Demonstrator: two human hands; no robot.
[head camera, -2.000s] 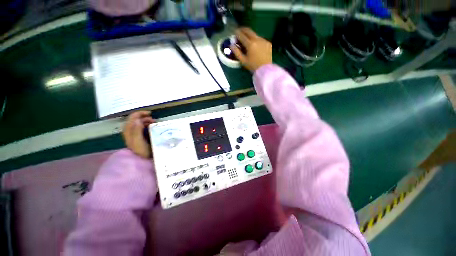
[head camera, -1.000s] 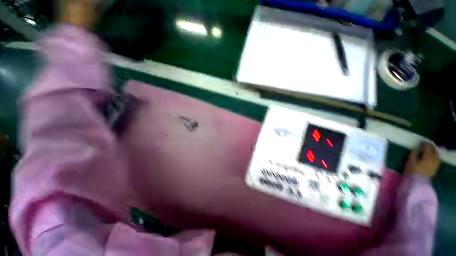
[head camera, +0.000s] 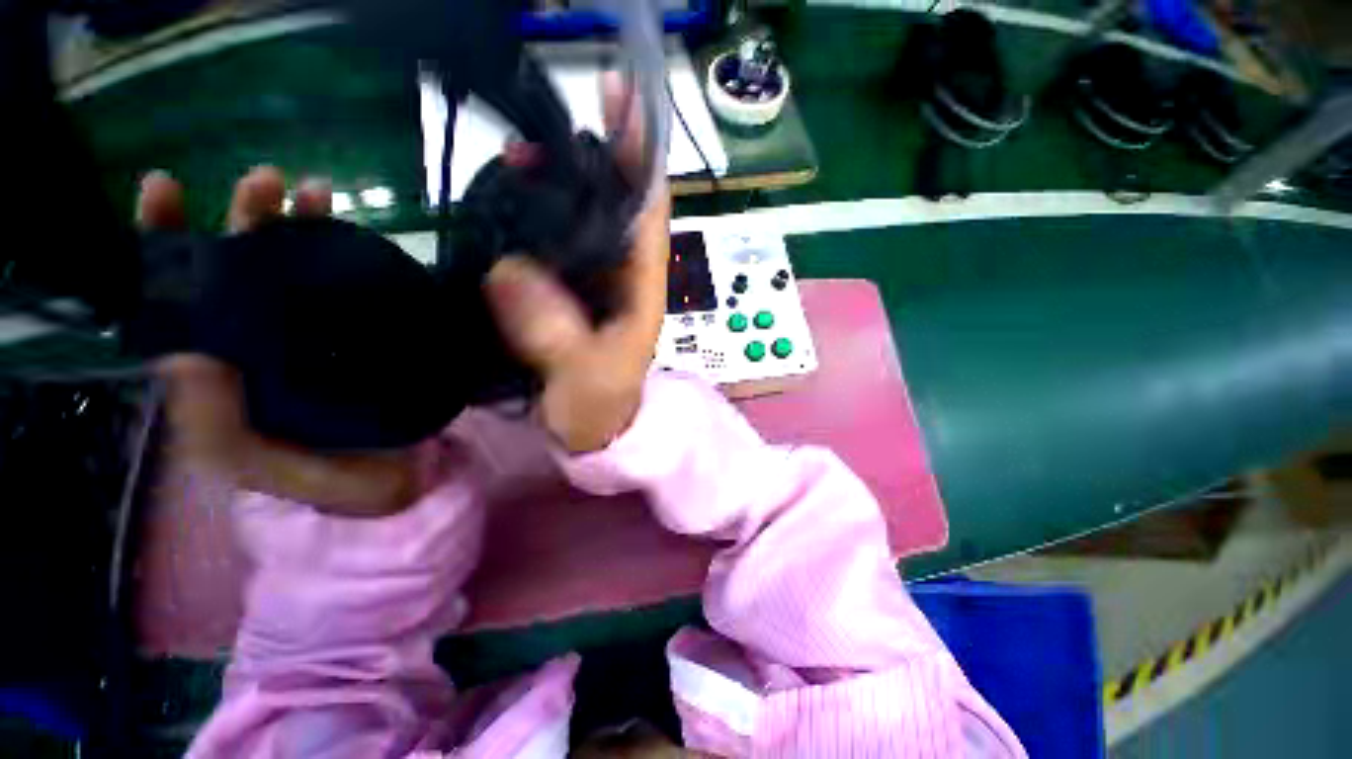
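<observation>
A black gaming headset (head camera: 349, 334) is held up close to the camera, blurred, with its ear cups between my two hands. My left hand (head camera: 267, 430) is around the left ear cup, its fingertips showing past the cup's edge. My right hand (head camera: 593, 341) grips the other ear cup, with fingers and thumb around it. The white headset tester (head camera: 756, 371) lies on the pink mat (head camera: 875, 430) behind my right hand. Its green buttons show, and its left part is hidden by the headset and hand.
White paper (head camera: 697, 134) lies behind the tester, with a tape roll (head camera: 746, 89) beside it. More headsets (head camera: 964, 82) lie on the green bench at the back right. A blue bin (head camera: 1023, 653) stands at the lower right. Dark blurred shapes fill the left edge.
Both hands have come together and now hold a headset up before the camera. My right hand has left the tester's right side. The view has shifted, and the blue bin has come into view.
</observation>
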